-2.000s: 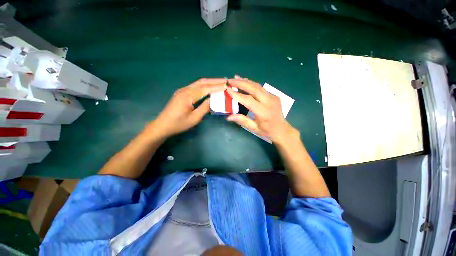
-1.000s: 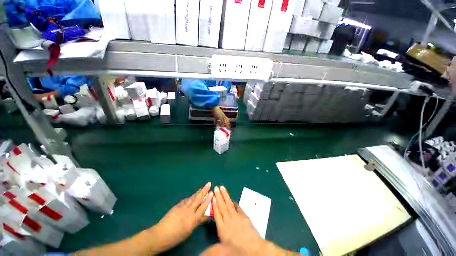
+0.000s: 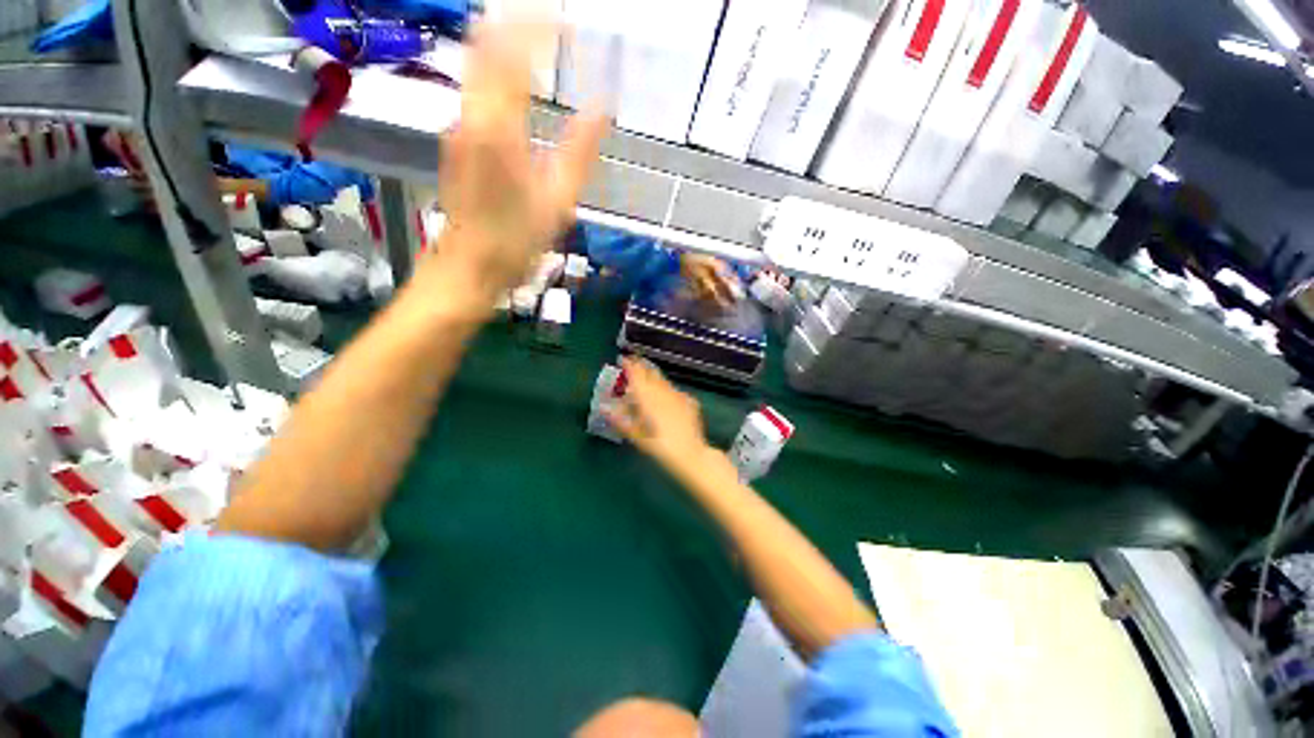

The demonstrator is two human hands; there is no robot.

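Note:
My left hand (image 3: 504, 180) is raised at the upper left in front of the shelf, blurred, with thumb and fingers apart and nothing seen in it. My right hand (image 3: 664, 414) reaches forward over the bench, its fingers on the upper right side of a small upright white-and-red carton (image 3: 604, 411). A second white carton with a red band (image 3: 761, 441) stands to its right, beyond my right forearm. A flat white sheet (image 3: 752, 685) lies beside my right sleeve, partly hidden.
A metal shelf (image 3: 721, 216) with tall white cartons (image 3: 865, 116) crosses above the green bench (image 3: 504, 577). Open cartons (image 3: 87, 490) are piled at left. A cream board (image 3: 1009, 634) lies at right. Another person's hand (image 3: 709, 278) is beyond the bench, behind a dark striped box (image 3: 692, 346).
My hands have come apart: the left rose toward the shelf, the right reached forward to a carton. The view has tilted and shifted; two cartons now stand on the far part of the bench.

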